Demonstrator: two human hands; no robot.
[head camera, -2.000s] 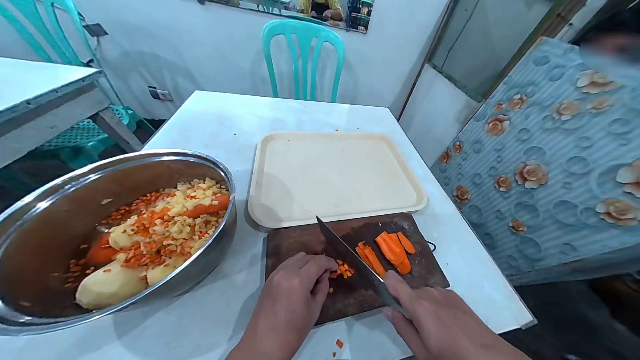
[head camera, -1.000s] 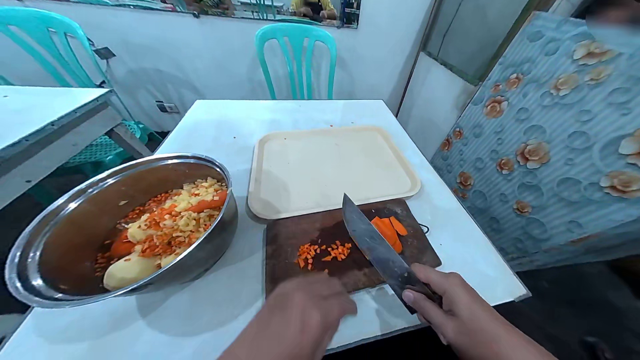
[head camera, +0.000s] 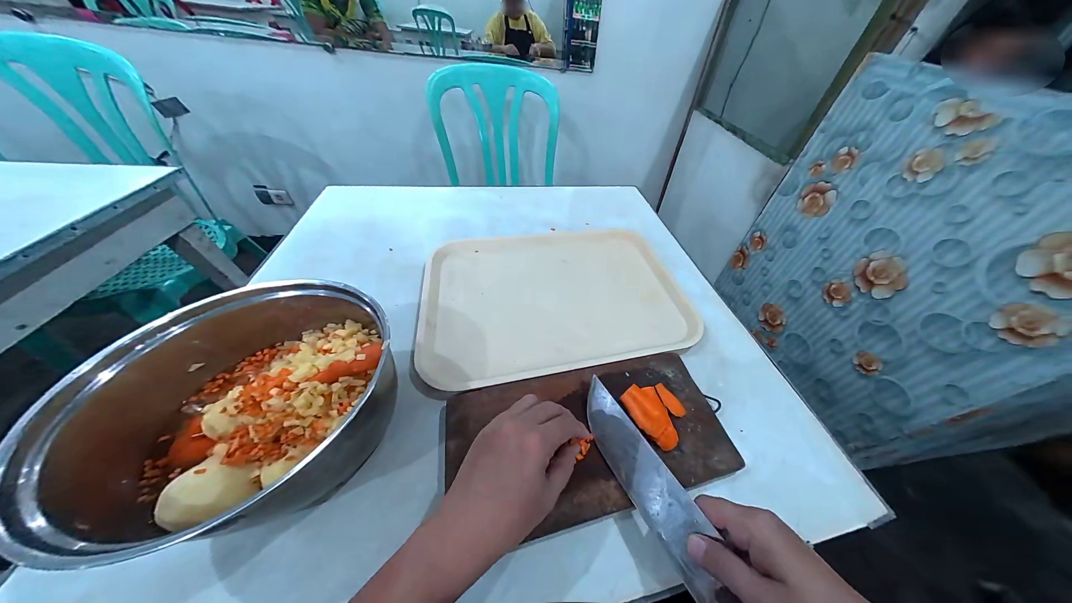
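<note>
My left hand (head camera: 523, 469) rests over the dark cutting board (head camera: 712, 456), its fingers curled around small diced carrot (head camera: 584, 446). My right hand (head camera: 758, 548) grips the handle of a broad kitchen knife (head camera: 641, 473), whose blade lies across the board with its tip pointing away from me. Right of the blade lie carrot slices (head camera: 649, 414). Behind the board stands a beige plastic tray (head camera: 553, 301) holding no food. At the left is a large metal bowl (head camera: 381, 410) with peeled potatoes (head camera: 205, 496), diced potato (head camera: 327, 356), diced carrot and larger carrot pieces.
The white table (head camera: 368, 213) carries everything, with a few crumbs near the tray. A turquoise plastic chair (head camera: 494, 126) stands behind it. Another table (head camera: 75, 201) and chair (head camera: 75, 92) are at the left. A flowered curtain (head camera: 904, 276) hangs at the right. A mirror (head camera: 452, 29) shows a person.
The diced carrot that lay spread on the board one second ago is now mostly within or under my left hand, which has moved up onto the board. The knife remains in my right hand.
</note>
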